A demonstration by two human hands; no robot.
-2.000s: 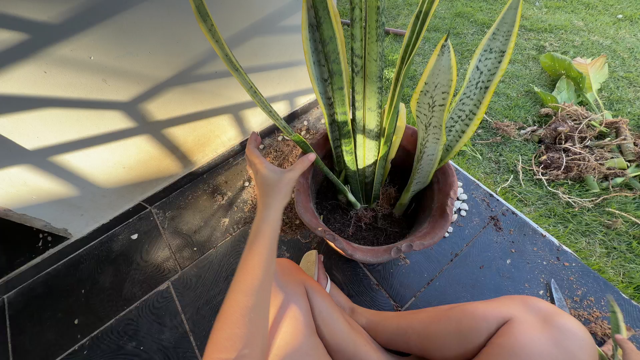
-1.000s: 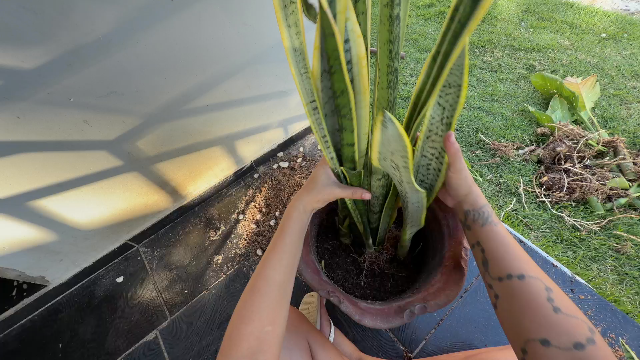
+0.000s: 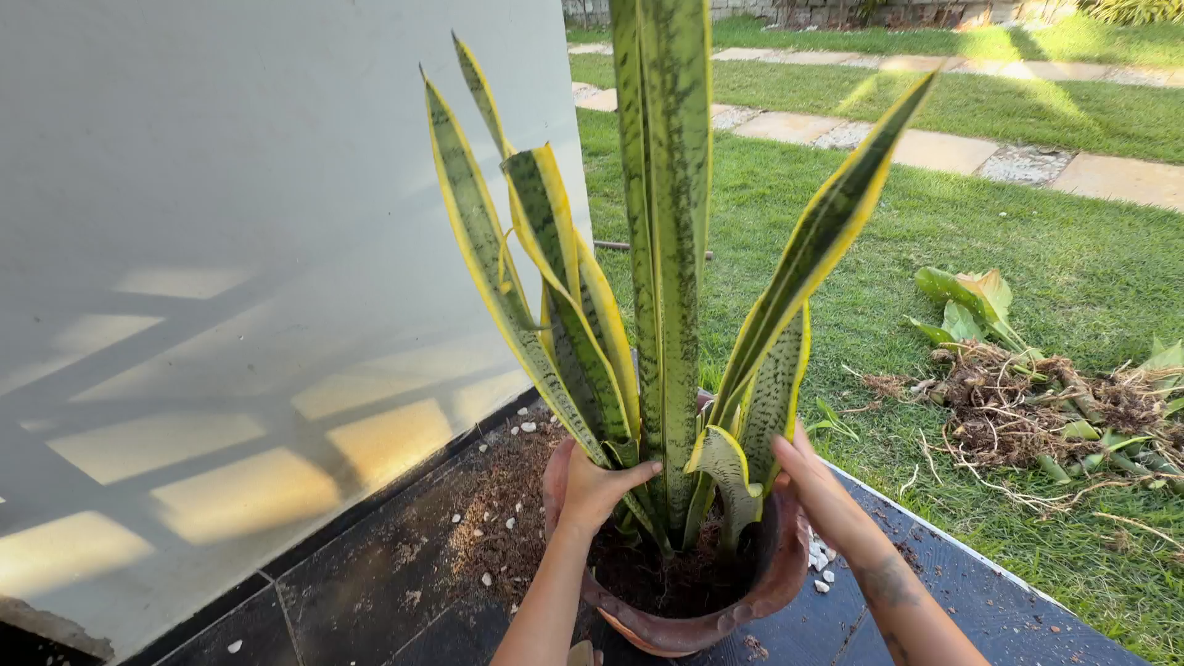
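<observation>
A snake plant (image 3: 668, 277) with tall, yellow-edged leaves stands upright in a round terracotta pot (image 3: 666, 634), its base in dark soil (image 3: 647, 583). My left hand (image 3: 597, 490) is at the lower leaves on the left, thumb pointing inward against them; its other fingers are hidden behind the leaves. On the right, my right hand (image 3: 819, 486) touches the outer side of the right-hand leaves above the pot's rim, with its fingertips partly out of sight. Whether either hand grips the leaves or only rests against them is not clear.
Spilled soil (image 3: 504, 518) and white pebbles (image 3: 821, 560) lie on the dark tiles (image 3: 370, 592) around the pot. A pale wall (image 3: 231, 231) rises at the left. Uprooted plants with tangled roots (image 3: 1008, 407) lie on the grass (image 3: 1045, 240) at the right, with stone paving (image 3: 943, 150) farther back.
Two seconds ago only my left hand was at the plant; my right hand has since come to its right side. The leaves are now spread wider than one second ago. The view has tilted up.
</observation>
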